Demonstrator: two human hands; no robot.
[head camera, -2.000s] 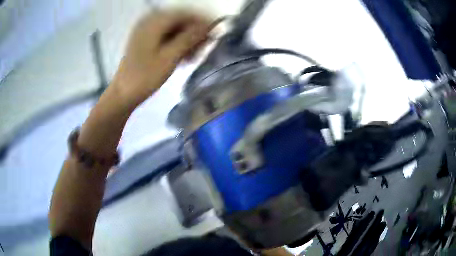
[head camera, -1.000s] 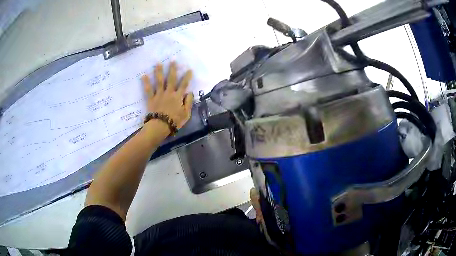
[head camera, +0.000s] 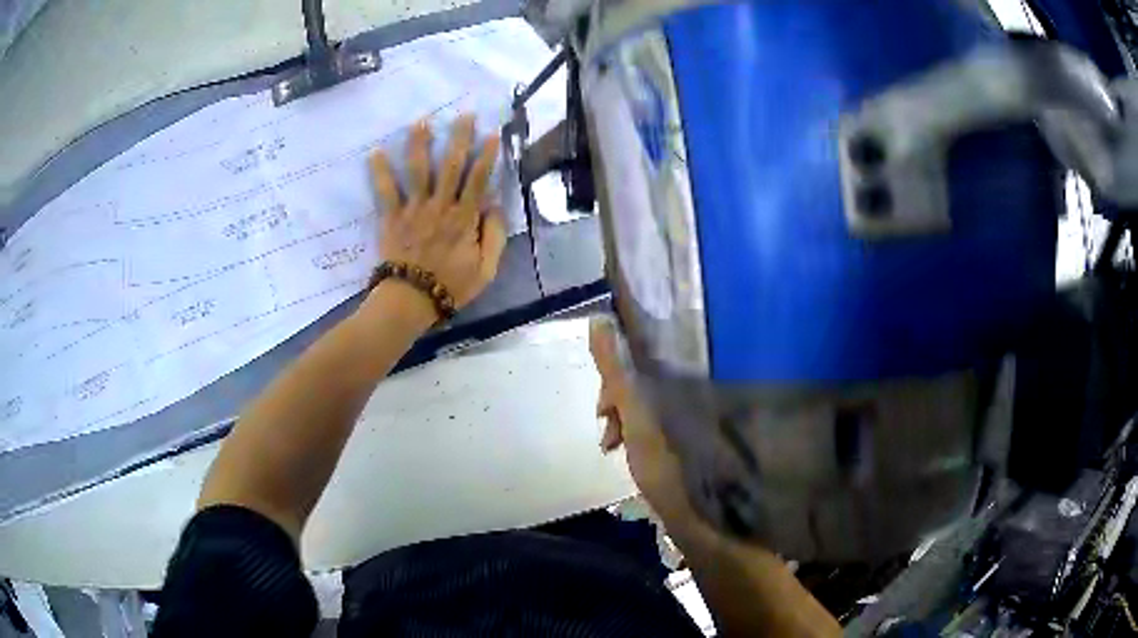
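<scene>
The white paper marker (head camera: 187, 237), with thin printed lines, lies on the grey fabric lay (head camera: 63, 464). My left hand (head camera: 437, 231) rests flat on the marker's right part, fingers spread, holding nothing. The cutting machine (head camera: 861, 199), with its large blue motor, fills the right side. Its narrow upright guard (head camera: 514, 137) stands at the lay, just right of my left fingers. A thin dark line runs down the lay below it. My right hand (head camera: 609, 386) is partly hidden behind the motor; its grip cannot be seen. The base plate is not visible.
A metal clamp (head camera: 327, 75) presses on the lay's far edge, its lever rising out of the picture. The off-white table edge (head camera: 487, 436) runs along my front. Dark, blurred clutter (head camera: 1048, 548) lies at the lower right.
The cutting machine has moved away from me, up the picture, and its base plate no longer shows. More of my right hand and forearm shows. My left hand stays flat on the marker.
</scene>
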